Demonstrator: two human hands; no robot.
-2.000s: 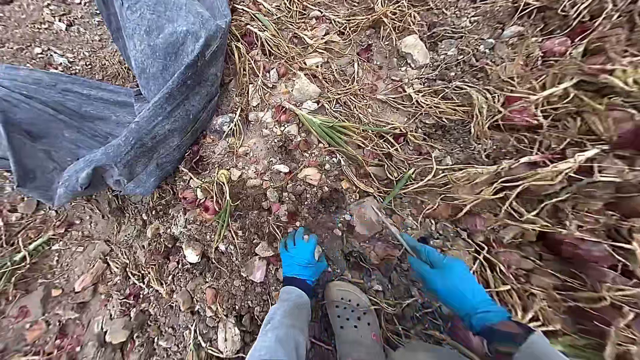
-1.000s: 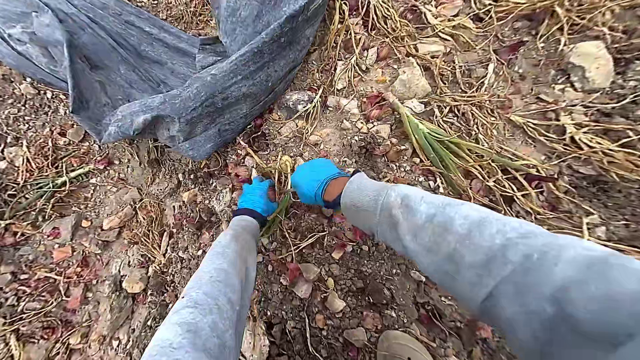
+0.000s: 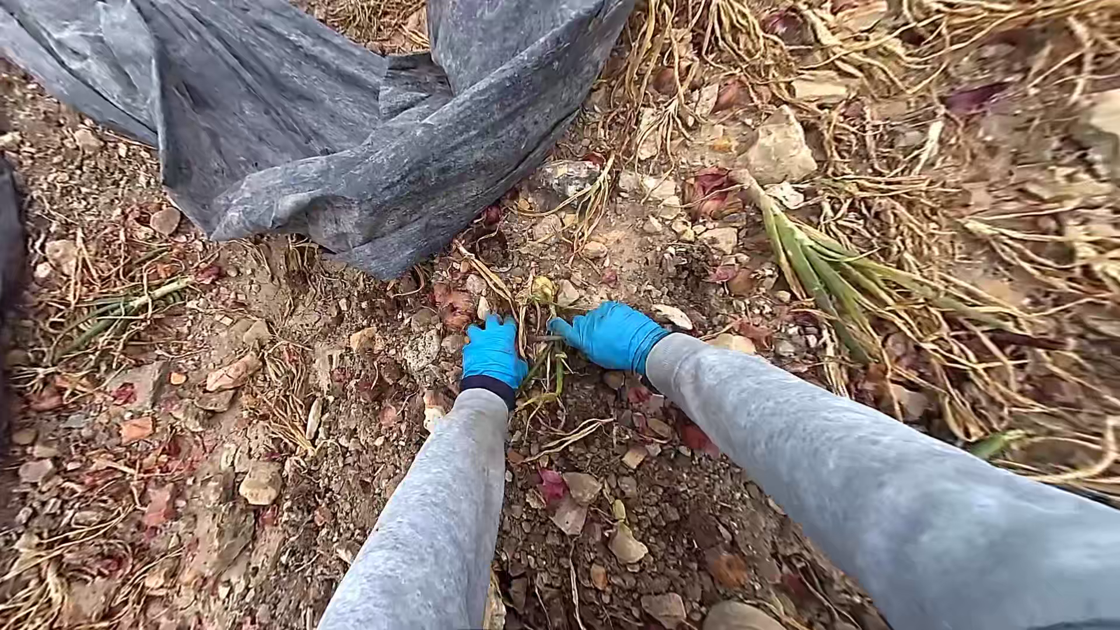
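Both hands wear blue gloves and are low over stony soil at the middle of the view. My left hand (image 3: 493, 352) touches the left side of a small clump of dry and green onion stalks (image 3: 544, 359); its fingertips are partly hidden. From the right, my right hand (image 3: 611, 336) reaches the same clump with its thumb side towards it. Whether either hand grips the stalks is unclear. A reddish onion (image 3: 453, 306) lies on the soil just above my left hand. No tool can be made out in my right hand.
Crumpled dark grey sheeting (image 3: 376, 166) lies at the upper left. Green onion leaves (image 3: 827, 271) and heaps of dry stalks (image 3: 919, 210) spread to the right. A pale rock (image 3: 780, 147) lies beyond the hands, and a stone (image 3: 261, 483) at lower left.
Two seconds ago my hands were apart, with a thin tool in my right hand. They have since come together at the stalks. The view has shifted, and the shoe has left it.
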